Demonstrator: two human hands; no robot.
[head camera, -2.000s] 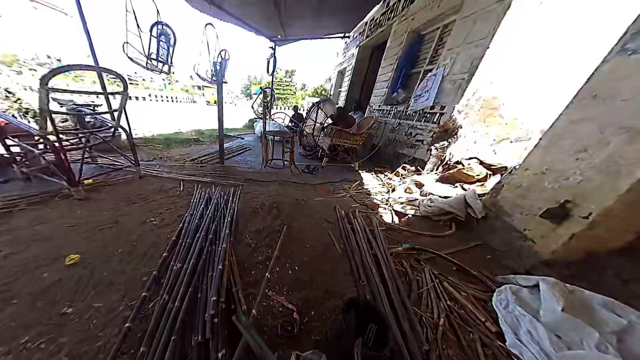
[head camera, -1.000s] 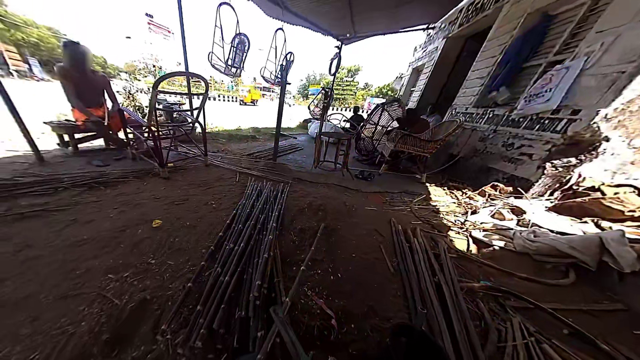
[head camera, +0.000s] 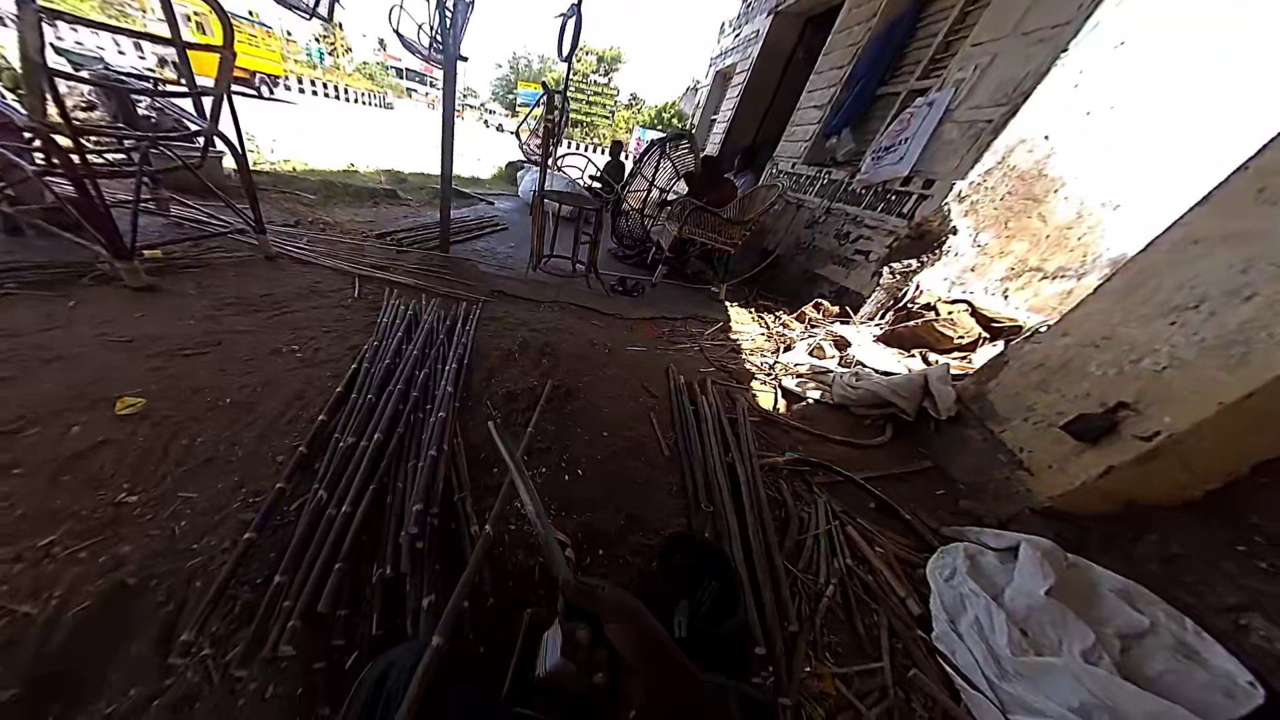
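Note:
My right hand (head camera: 612, 612), dark in shadow at the bottom centre, is closed around the lower end of a cane stick (head camera: 530, 500) that points up and to the left. A pale, shiny narrow piece (head camera: 550, 648), perhaps a blade, shows just below the hand; what holds it cannot be told. My left hand is not distinguishable. A longer thin cane pole (head camera: 483, 545) slants to the left of the held stick. Left of that, a bundle of jointed dark cane poles (head camera: 385, 450) lies on the soil. Another bundle of poles (head camera: 725, 490) lies to the right.
Cut cane pieces (head camera: 850, 590) and a white sack (head camera: 1060, 620) lie at the right, near a plastered wall (head camera: 1150, 370). A cane chair frame (head camera: 130, 150) stands at the left. Ahead are a metal post (head camera: 447, 150), a stool (head camera: 570, 230), wicker chairs (head camera: 725, 225) and seated people.
The held cane stick reaches further up into view than before, and my right hand now shows at its lower end. The view has swung left, then back right.

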